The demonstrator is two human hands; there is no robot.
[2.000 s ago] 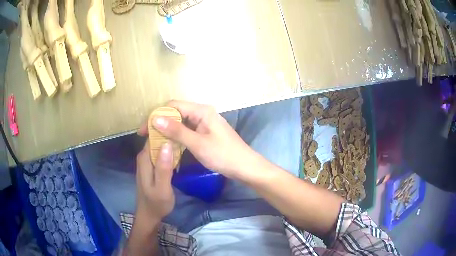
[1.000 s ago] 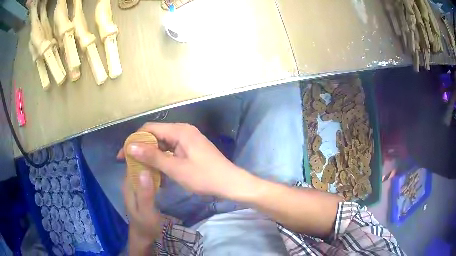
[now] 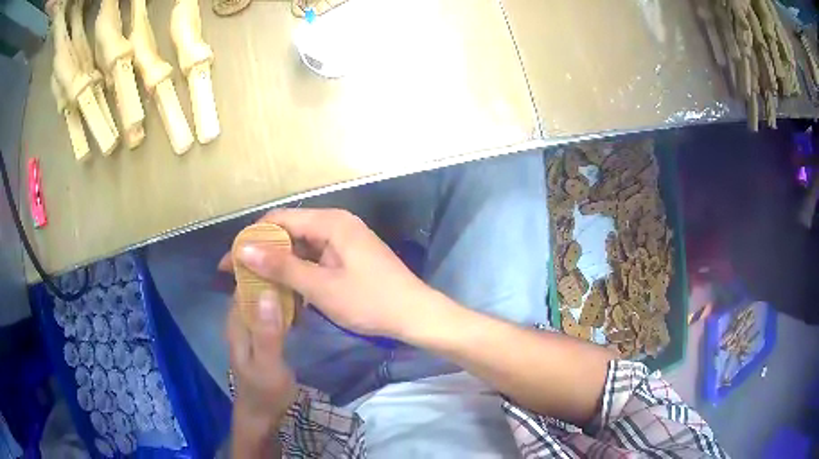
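Observation:
A tan oval sandal sole with fine lines across its face is held over the lap, just below the table's front edge. My right hand grips its upper end, thumb on the face and fingers behind. My left hand holds its lower end, thumb on the face; it is slightly blurred. What lies behind the sole is hidden.
Several pale carved wooden legs lie at the table's left, near a pink-red stick. A white glue bottle lies at the back. A browner bundle is at right. A green crate and blue crate flank the knees.
Both hands and the sole have moved down and left from the table edge to over the lap, then slightly right. The view has shifted a little. The grip looks the same.

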